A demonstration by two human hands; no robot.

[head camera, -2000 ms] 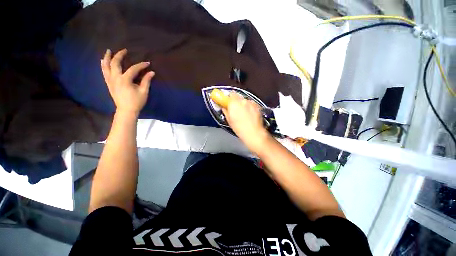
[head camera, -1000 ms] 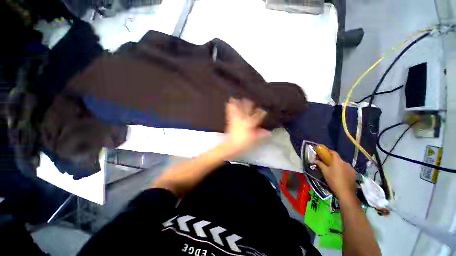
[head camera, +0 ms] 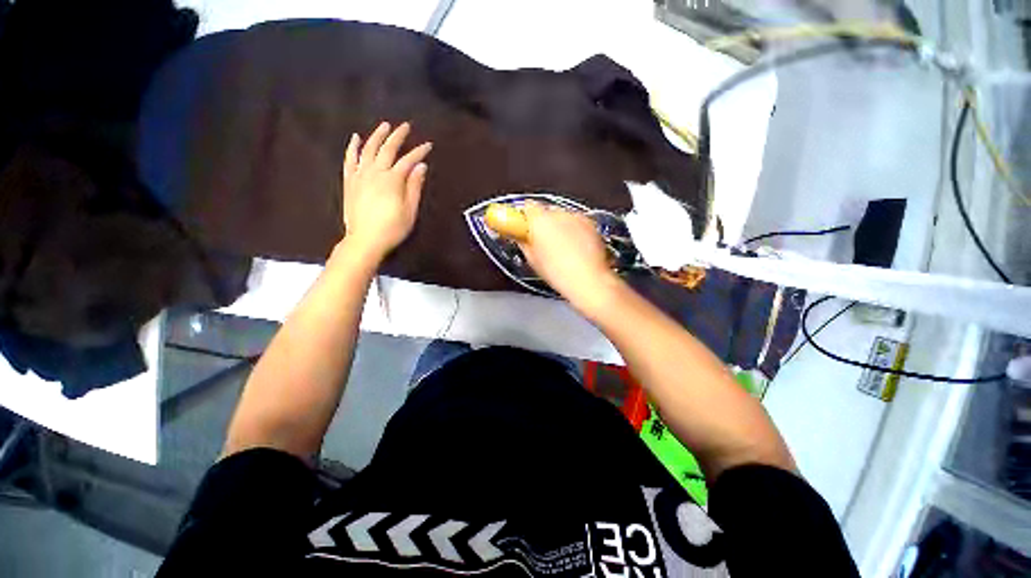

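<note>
The brown garment [head camera: 283,136] lies spread over the blue padded board [head camera: 167,124], whose rounded end shows at the left. My left hand [head camera: 382,194] lies palm down on the garment, fingers apart, holding nothing. My right hand [head camera: 562,242] grips the yellow-orange handle of the steam iron [head camera: 486,234]. The iron's pointed plate rests on the garment near its front edge, tip to the left. The iron's rear is partly hidden by my hand and a white wrap [head camera: 665,224].
A brown and black garment pile [head camera: 85,243] is at the left. The dark iron rest pad [head camera: 735,314] is right of the iron. Hose and cables [head camera: 707,147] and a white sleeve hang at the right. A green bag [head camera: 676,454] and red crate [head camera: 616,390] are below.
The iron has gone from the rest pad at the right back onto the garment. My left hand has moved left and lies flat. The garment is spread wider over the board than a second ago.
</note>
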